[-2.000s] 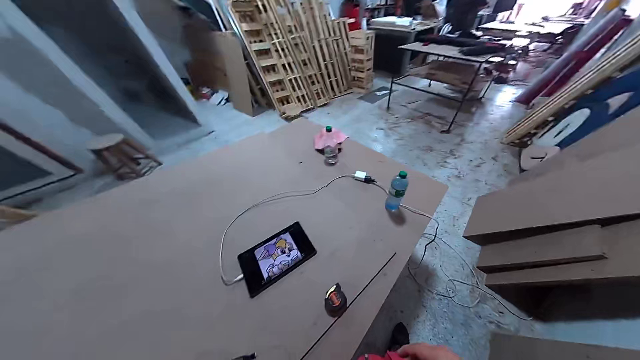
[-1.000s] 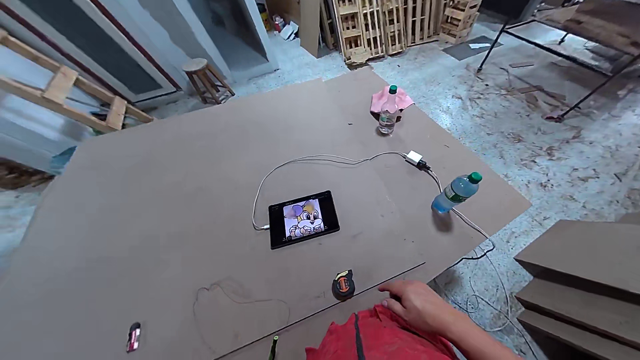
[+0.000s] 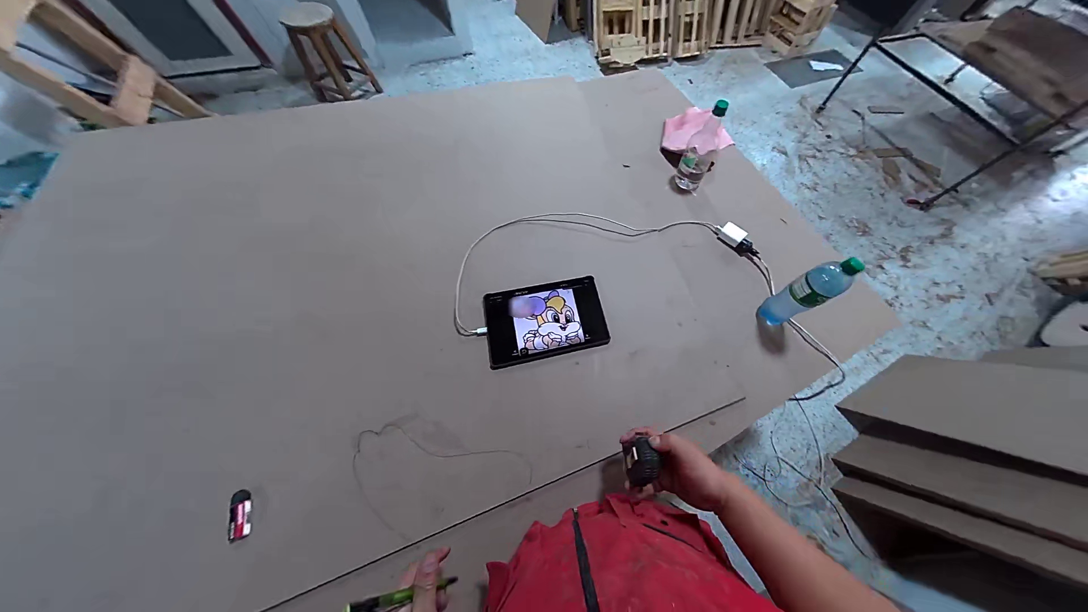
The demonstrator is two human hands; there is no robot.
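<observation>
My right hand (image 3: 680,467) is closed round a black tape measure (image 3: 642,461), close to my red garment at the near side of the board. At the bottom edge, my left hand (image 3: 427,582) holds a green and black marker or pencil (image 3: 395,599). Beyond them a tablet (image 3: 546,322) lies on the large brown board (image 3: 255,255), with a cartoon rabbit on its screen and a white cable plugged in. A faint curved pencil outline (image 3: 442,455) is drawn on the board. A small black, red and white object (image 3: 240,515) lies at the left.
A bottle of bluish liquid (image 3: 807,293), a charger (image 3: 733,234) and a clear bottle (image 3: 699,153) beside a pink cloth (image 3: 680,129) stand or lie on the right. Stacked boards (image 3: 969,416) are at the lower right. A stool (image 3: 319,42) and wooden crates (image 3: 646,30) are behind.
The tape measure lay on the board in both earlier frames; now my right hand has hold of it. My left hand has come into view with the green and black tool.
</observation>
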